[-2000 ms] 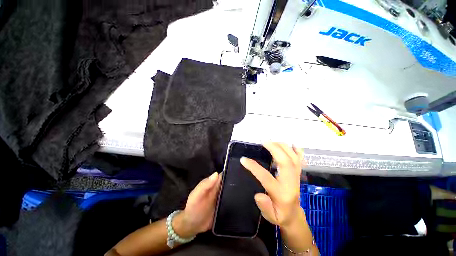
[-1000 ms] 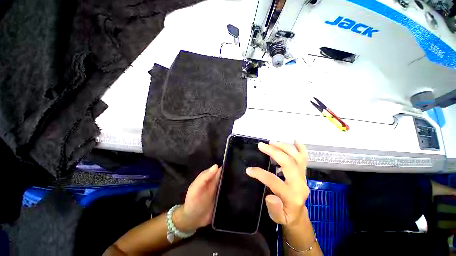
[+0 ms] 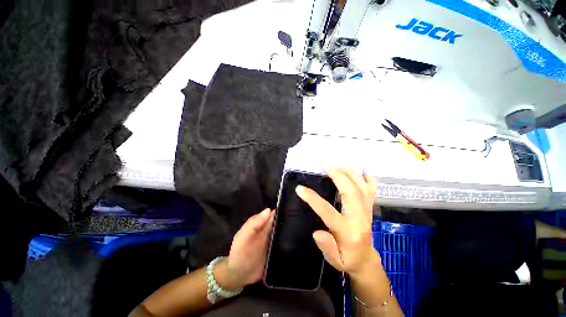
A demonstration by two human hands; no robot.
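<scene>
A smartphone (image 3: pixel 296 238) with a dark screen and pale rim lies in my left hand (image 3: pixel 250 249), held along its left edge below the table front. My right hand (image 3: pixel 347 223) is over the phone, index fingertip at the upper screen, fingers apart, holding nothing. A dark garment panel (image 3: pixel 217 170) lies on the machine bed and hangs over the front edge. A small rounded dark piece (image 3: pixel 251 108) lies on it, its right edge by the presser foot (image 3: pixel 308 85).
Thread snips (image 3: pixel 406 141) lie on the bed, right of the needle. The white machine head (image 3: pixel 471 68) stands at upper right. A dark fabric pile (image 3: pixel 62 111) covers the left. The ruler strip (image 3: pixel 459 197) runs along the table front. A blue crate (image 3: pixel 403 260) is below.
Since the last frame, my right index fingertip has moved up and left over the screen. My left hand keeps its hold on the phone. The view has shifted slightly.
</scene>
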